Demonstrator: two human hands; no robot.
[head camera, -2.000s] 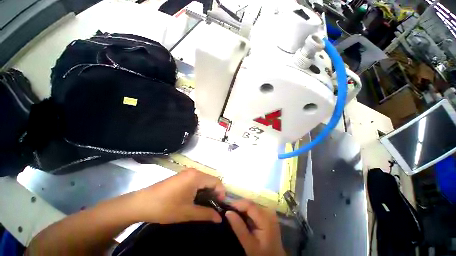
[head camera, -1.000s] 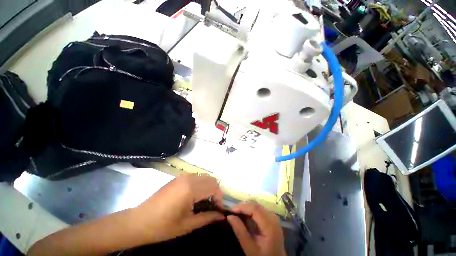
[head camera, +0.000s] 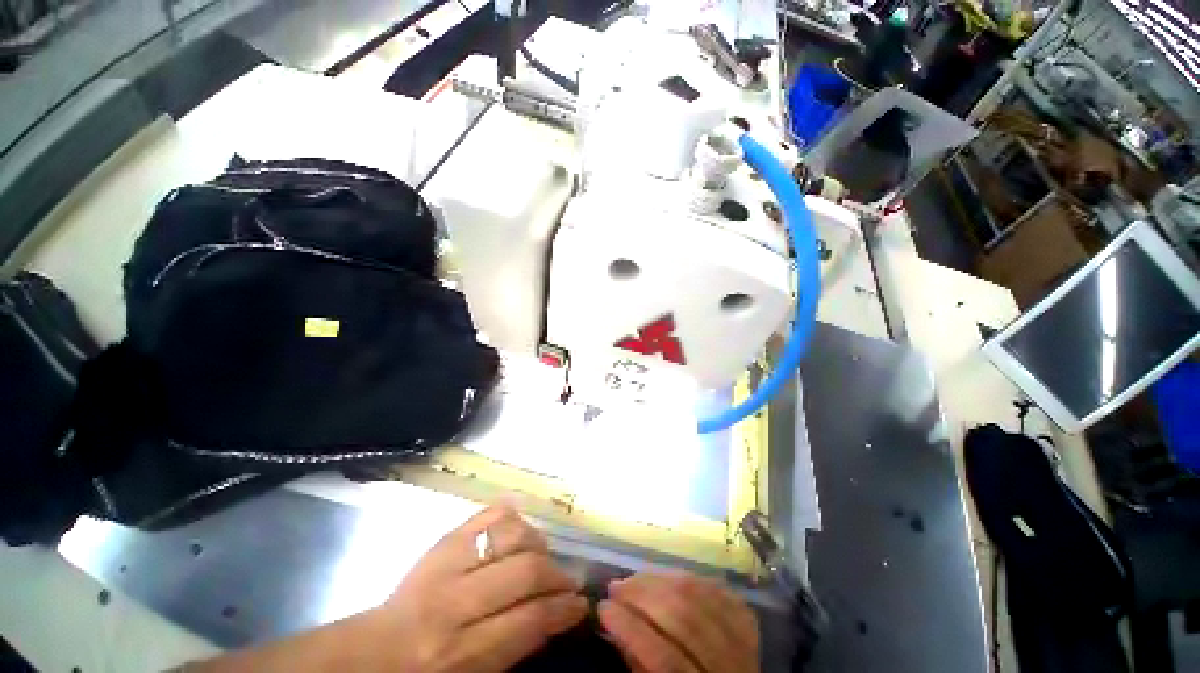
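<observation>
A piece of black cloth (head camera: 574, 649) shows at the bottom edge, mostly hidden by my hands and cut off by the frame. My left hand (head camera: 490, 592) pinches it from the left, with a ring on one finger. My right hand (head camera: 684, 623) pinches it from the right. The fingertips of both hands are close together. Both hands are in front of the pale template plate (head camera: 632, 460) with yellow-taped edges, which lies under the white sewing machine head (head camera: 671, 283).
Black bag pieces (head camera: 303, 381) are heaped at left. A blue air hose (head camera: 805, 289) curves at the head's front. A small dark tool (head camera: 776, 559) lies right of the plate. A control screen (head camera: 1099, 322) stands at right, with a long black piece (head camera: 1046, 539) below it.
The view has shifted, so the machine head appears further left and the heap lower. My hands sit lower in the picture. The dark bit between my fingertips is now mostly hidden.
</observation>
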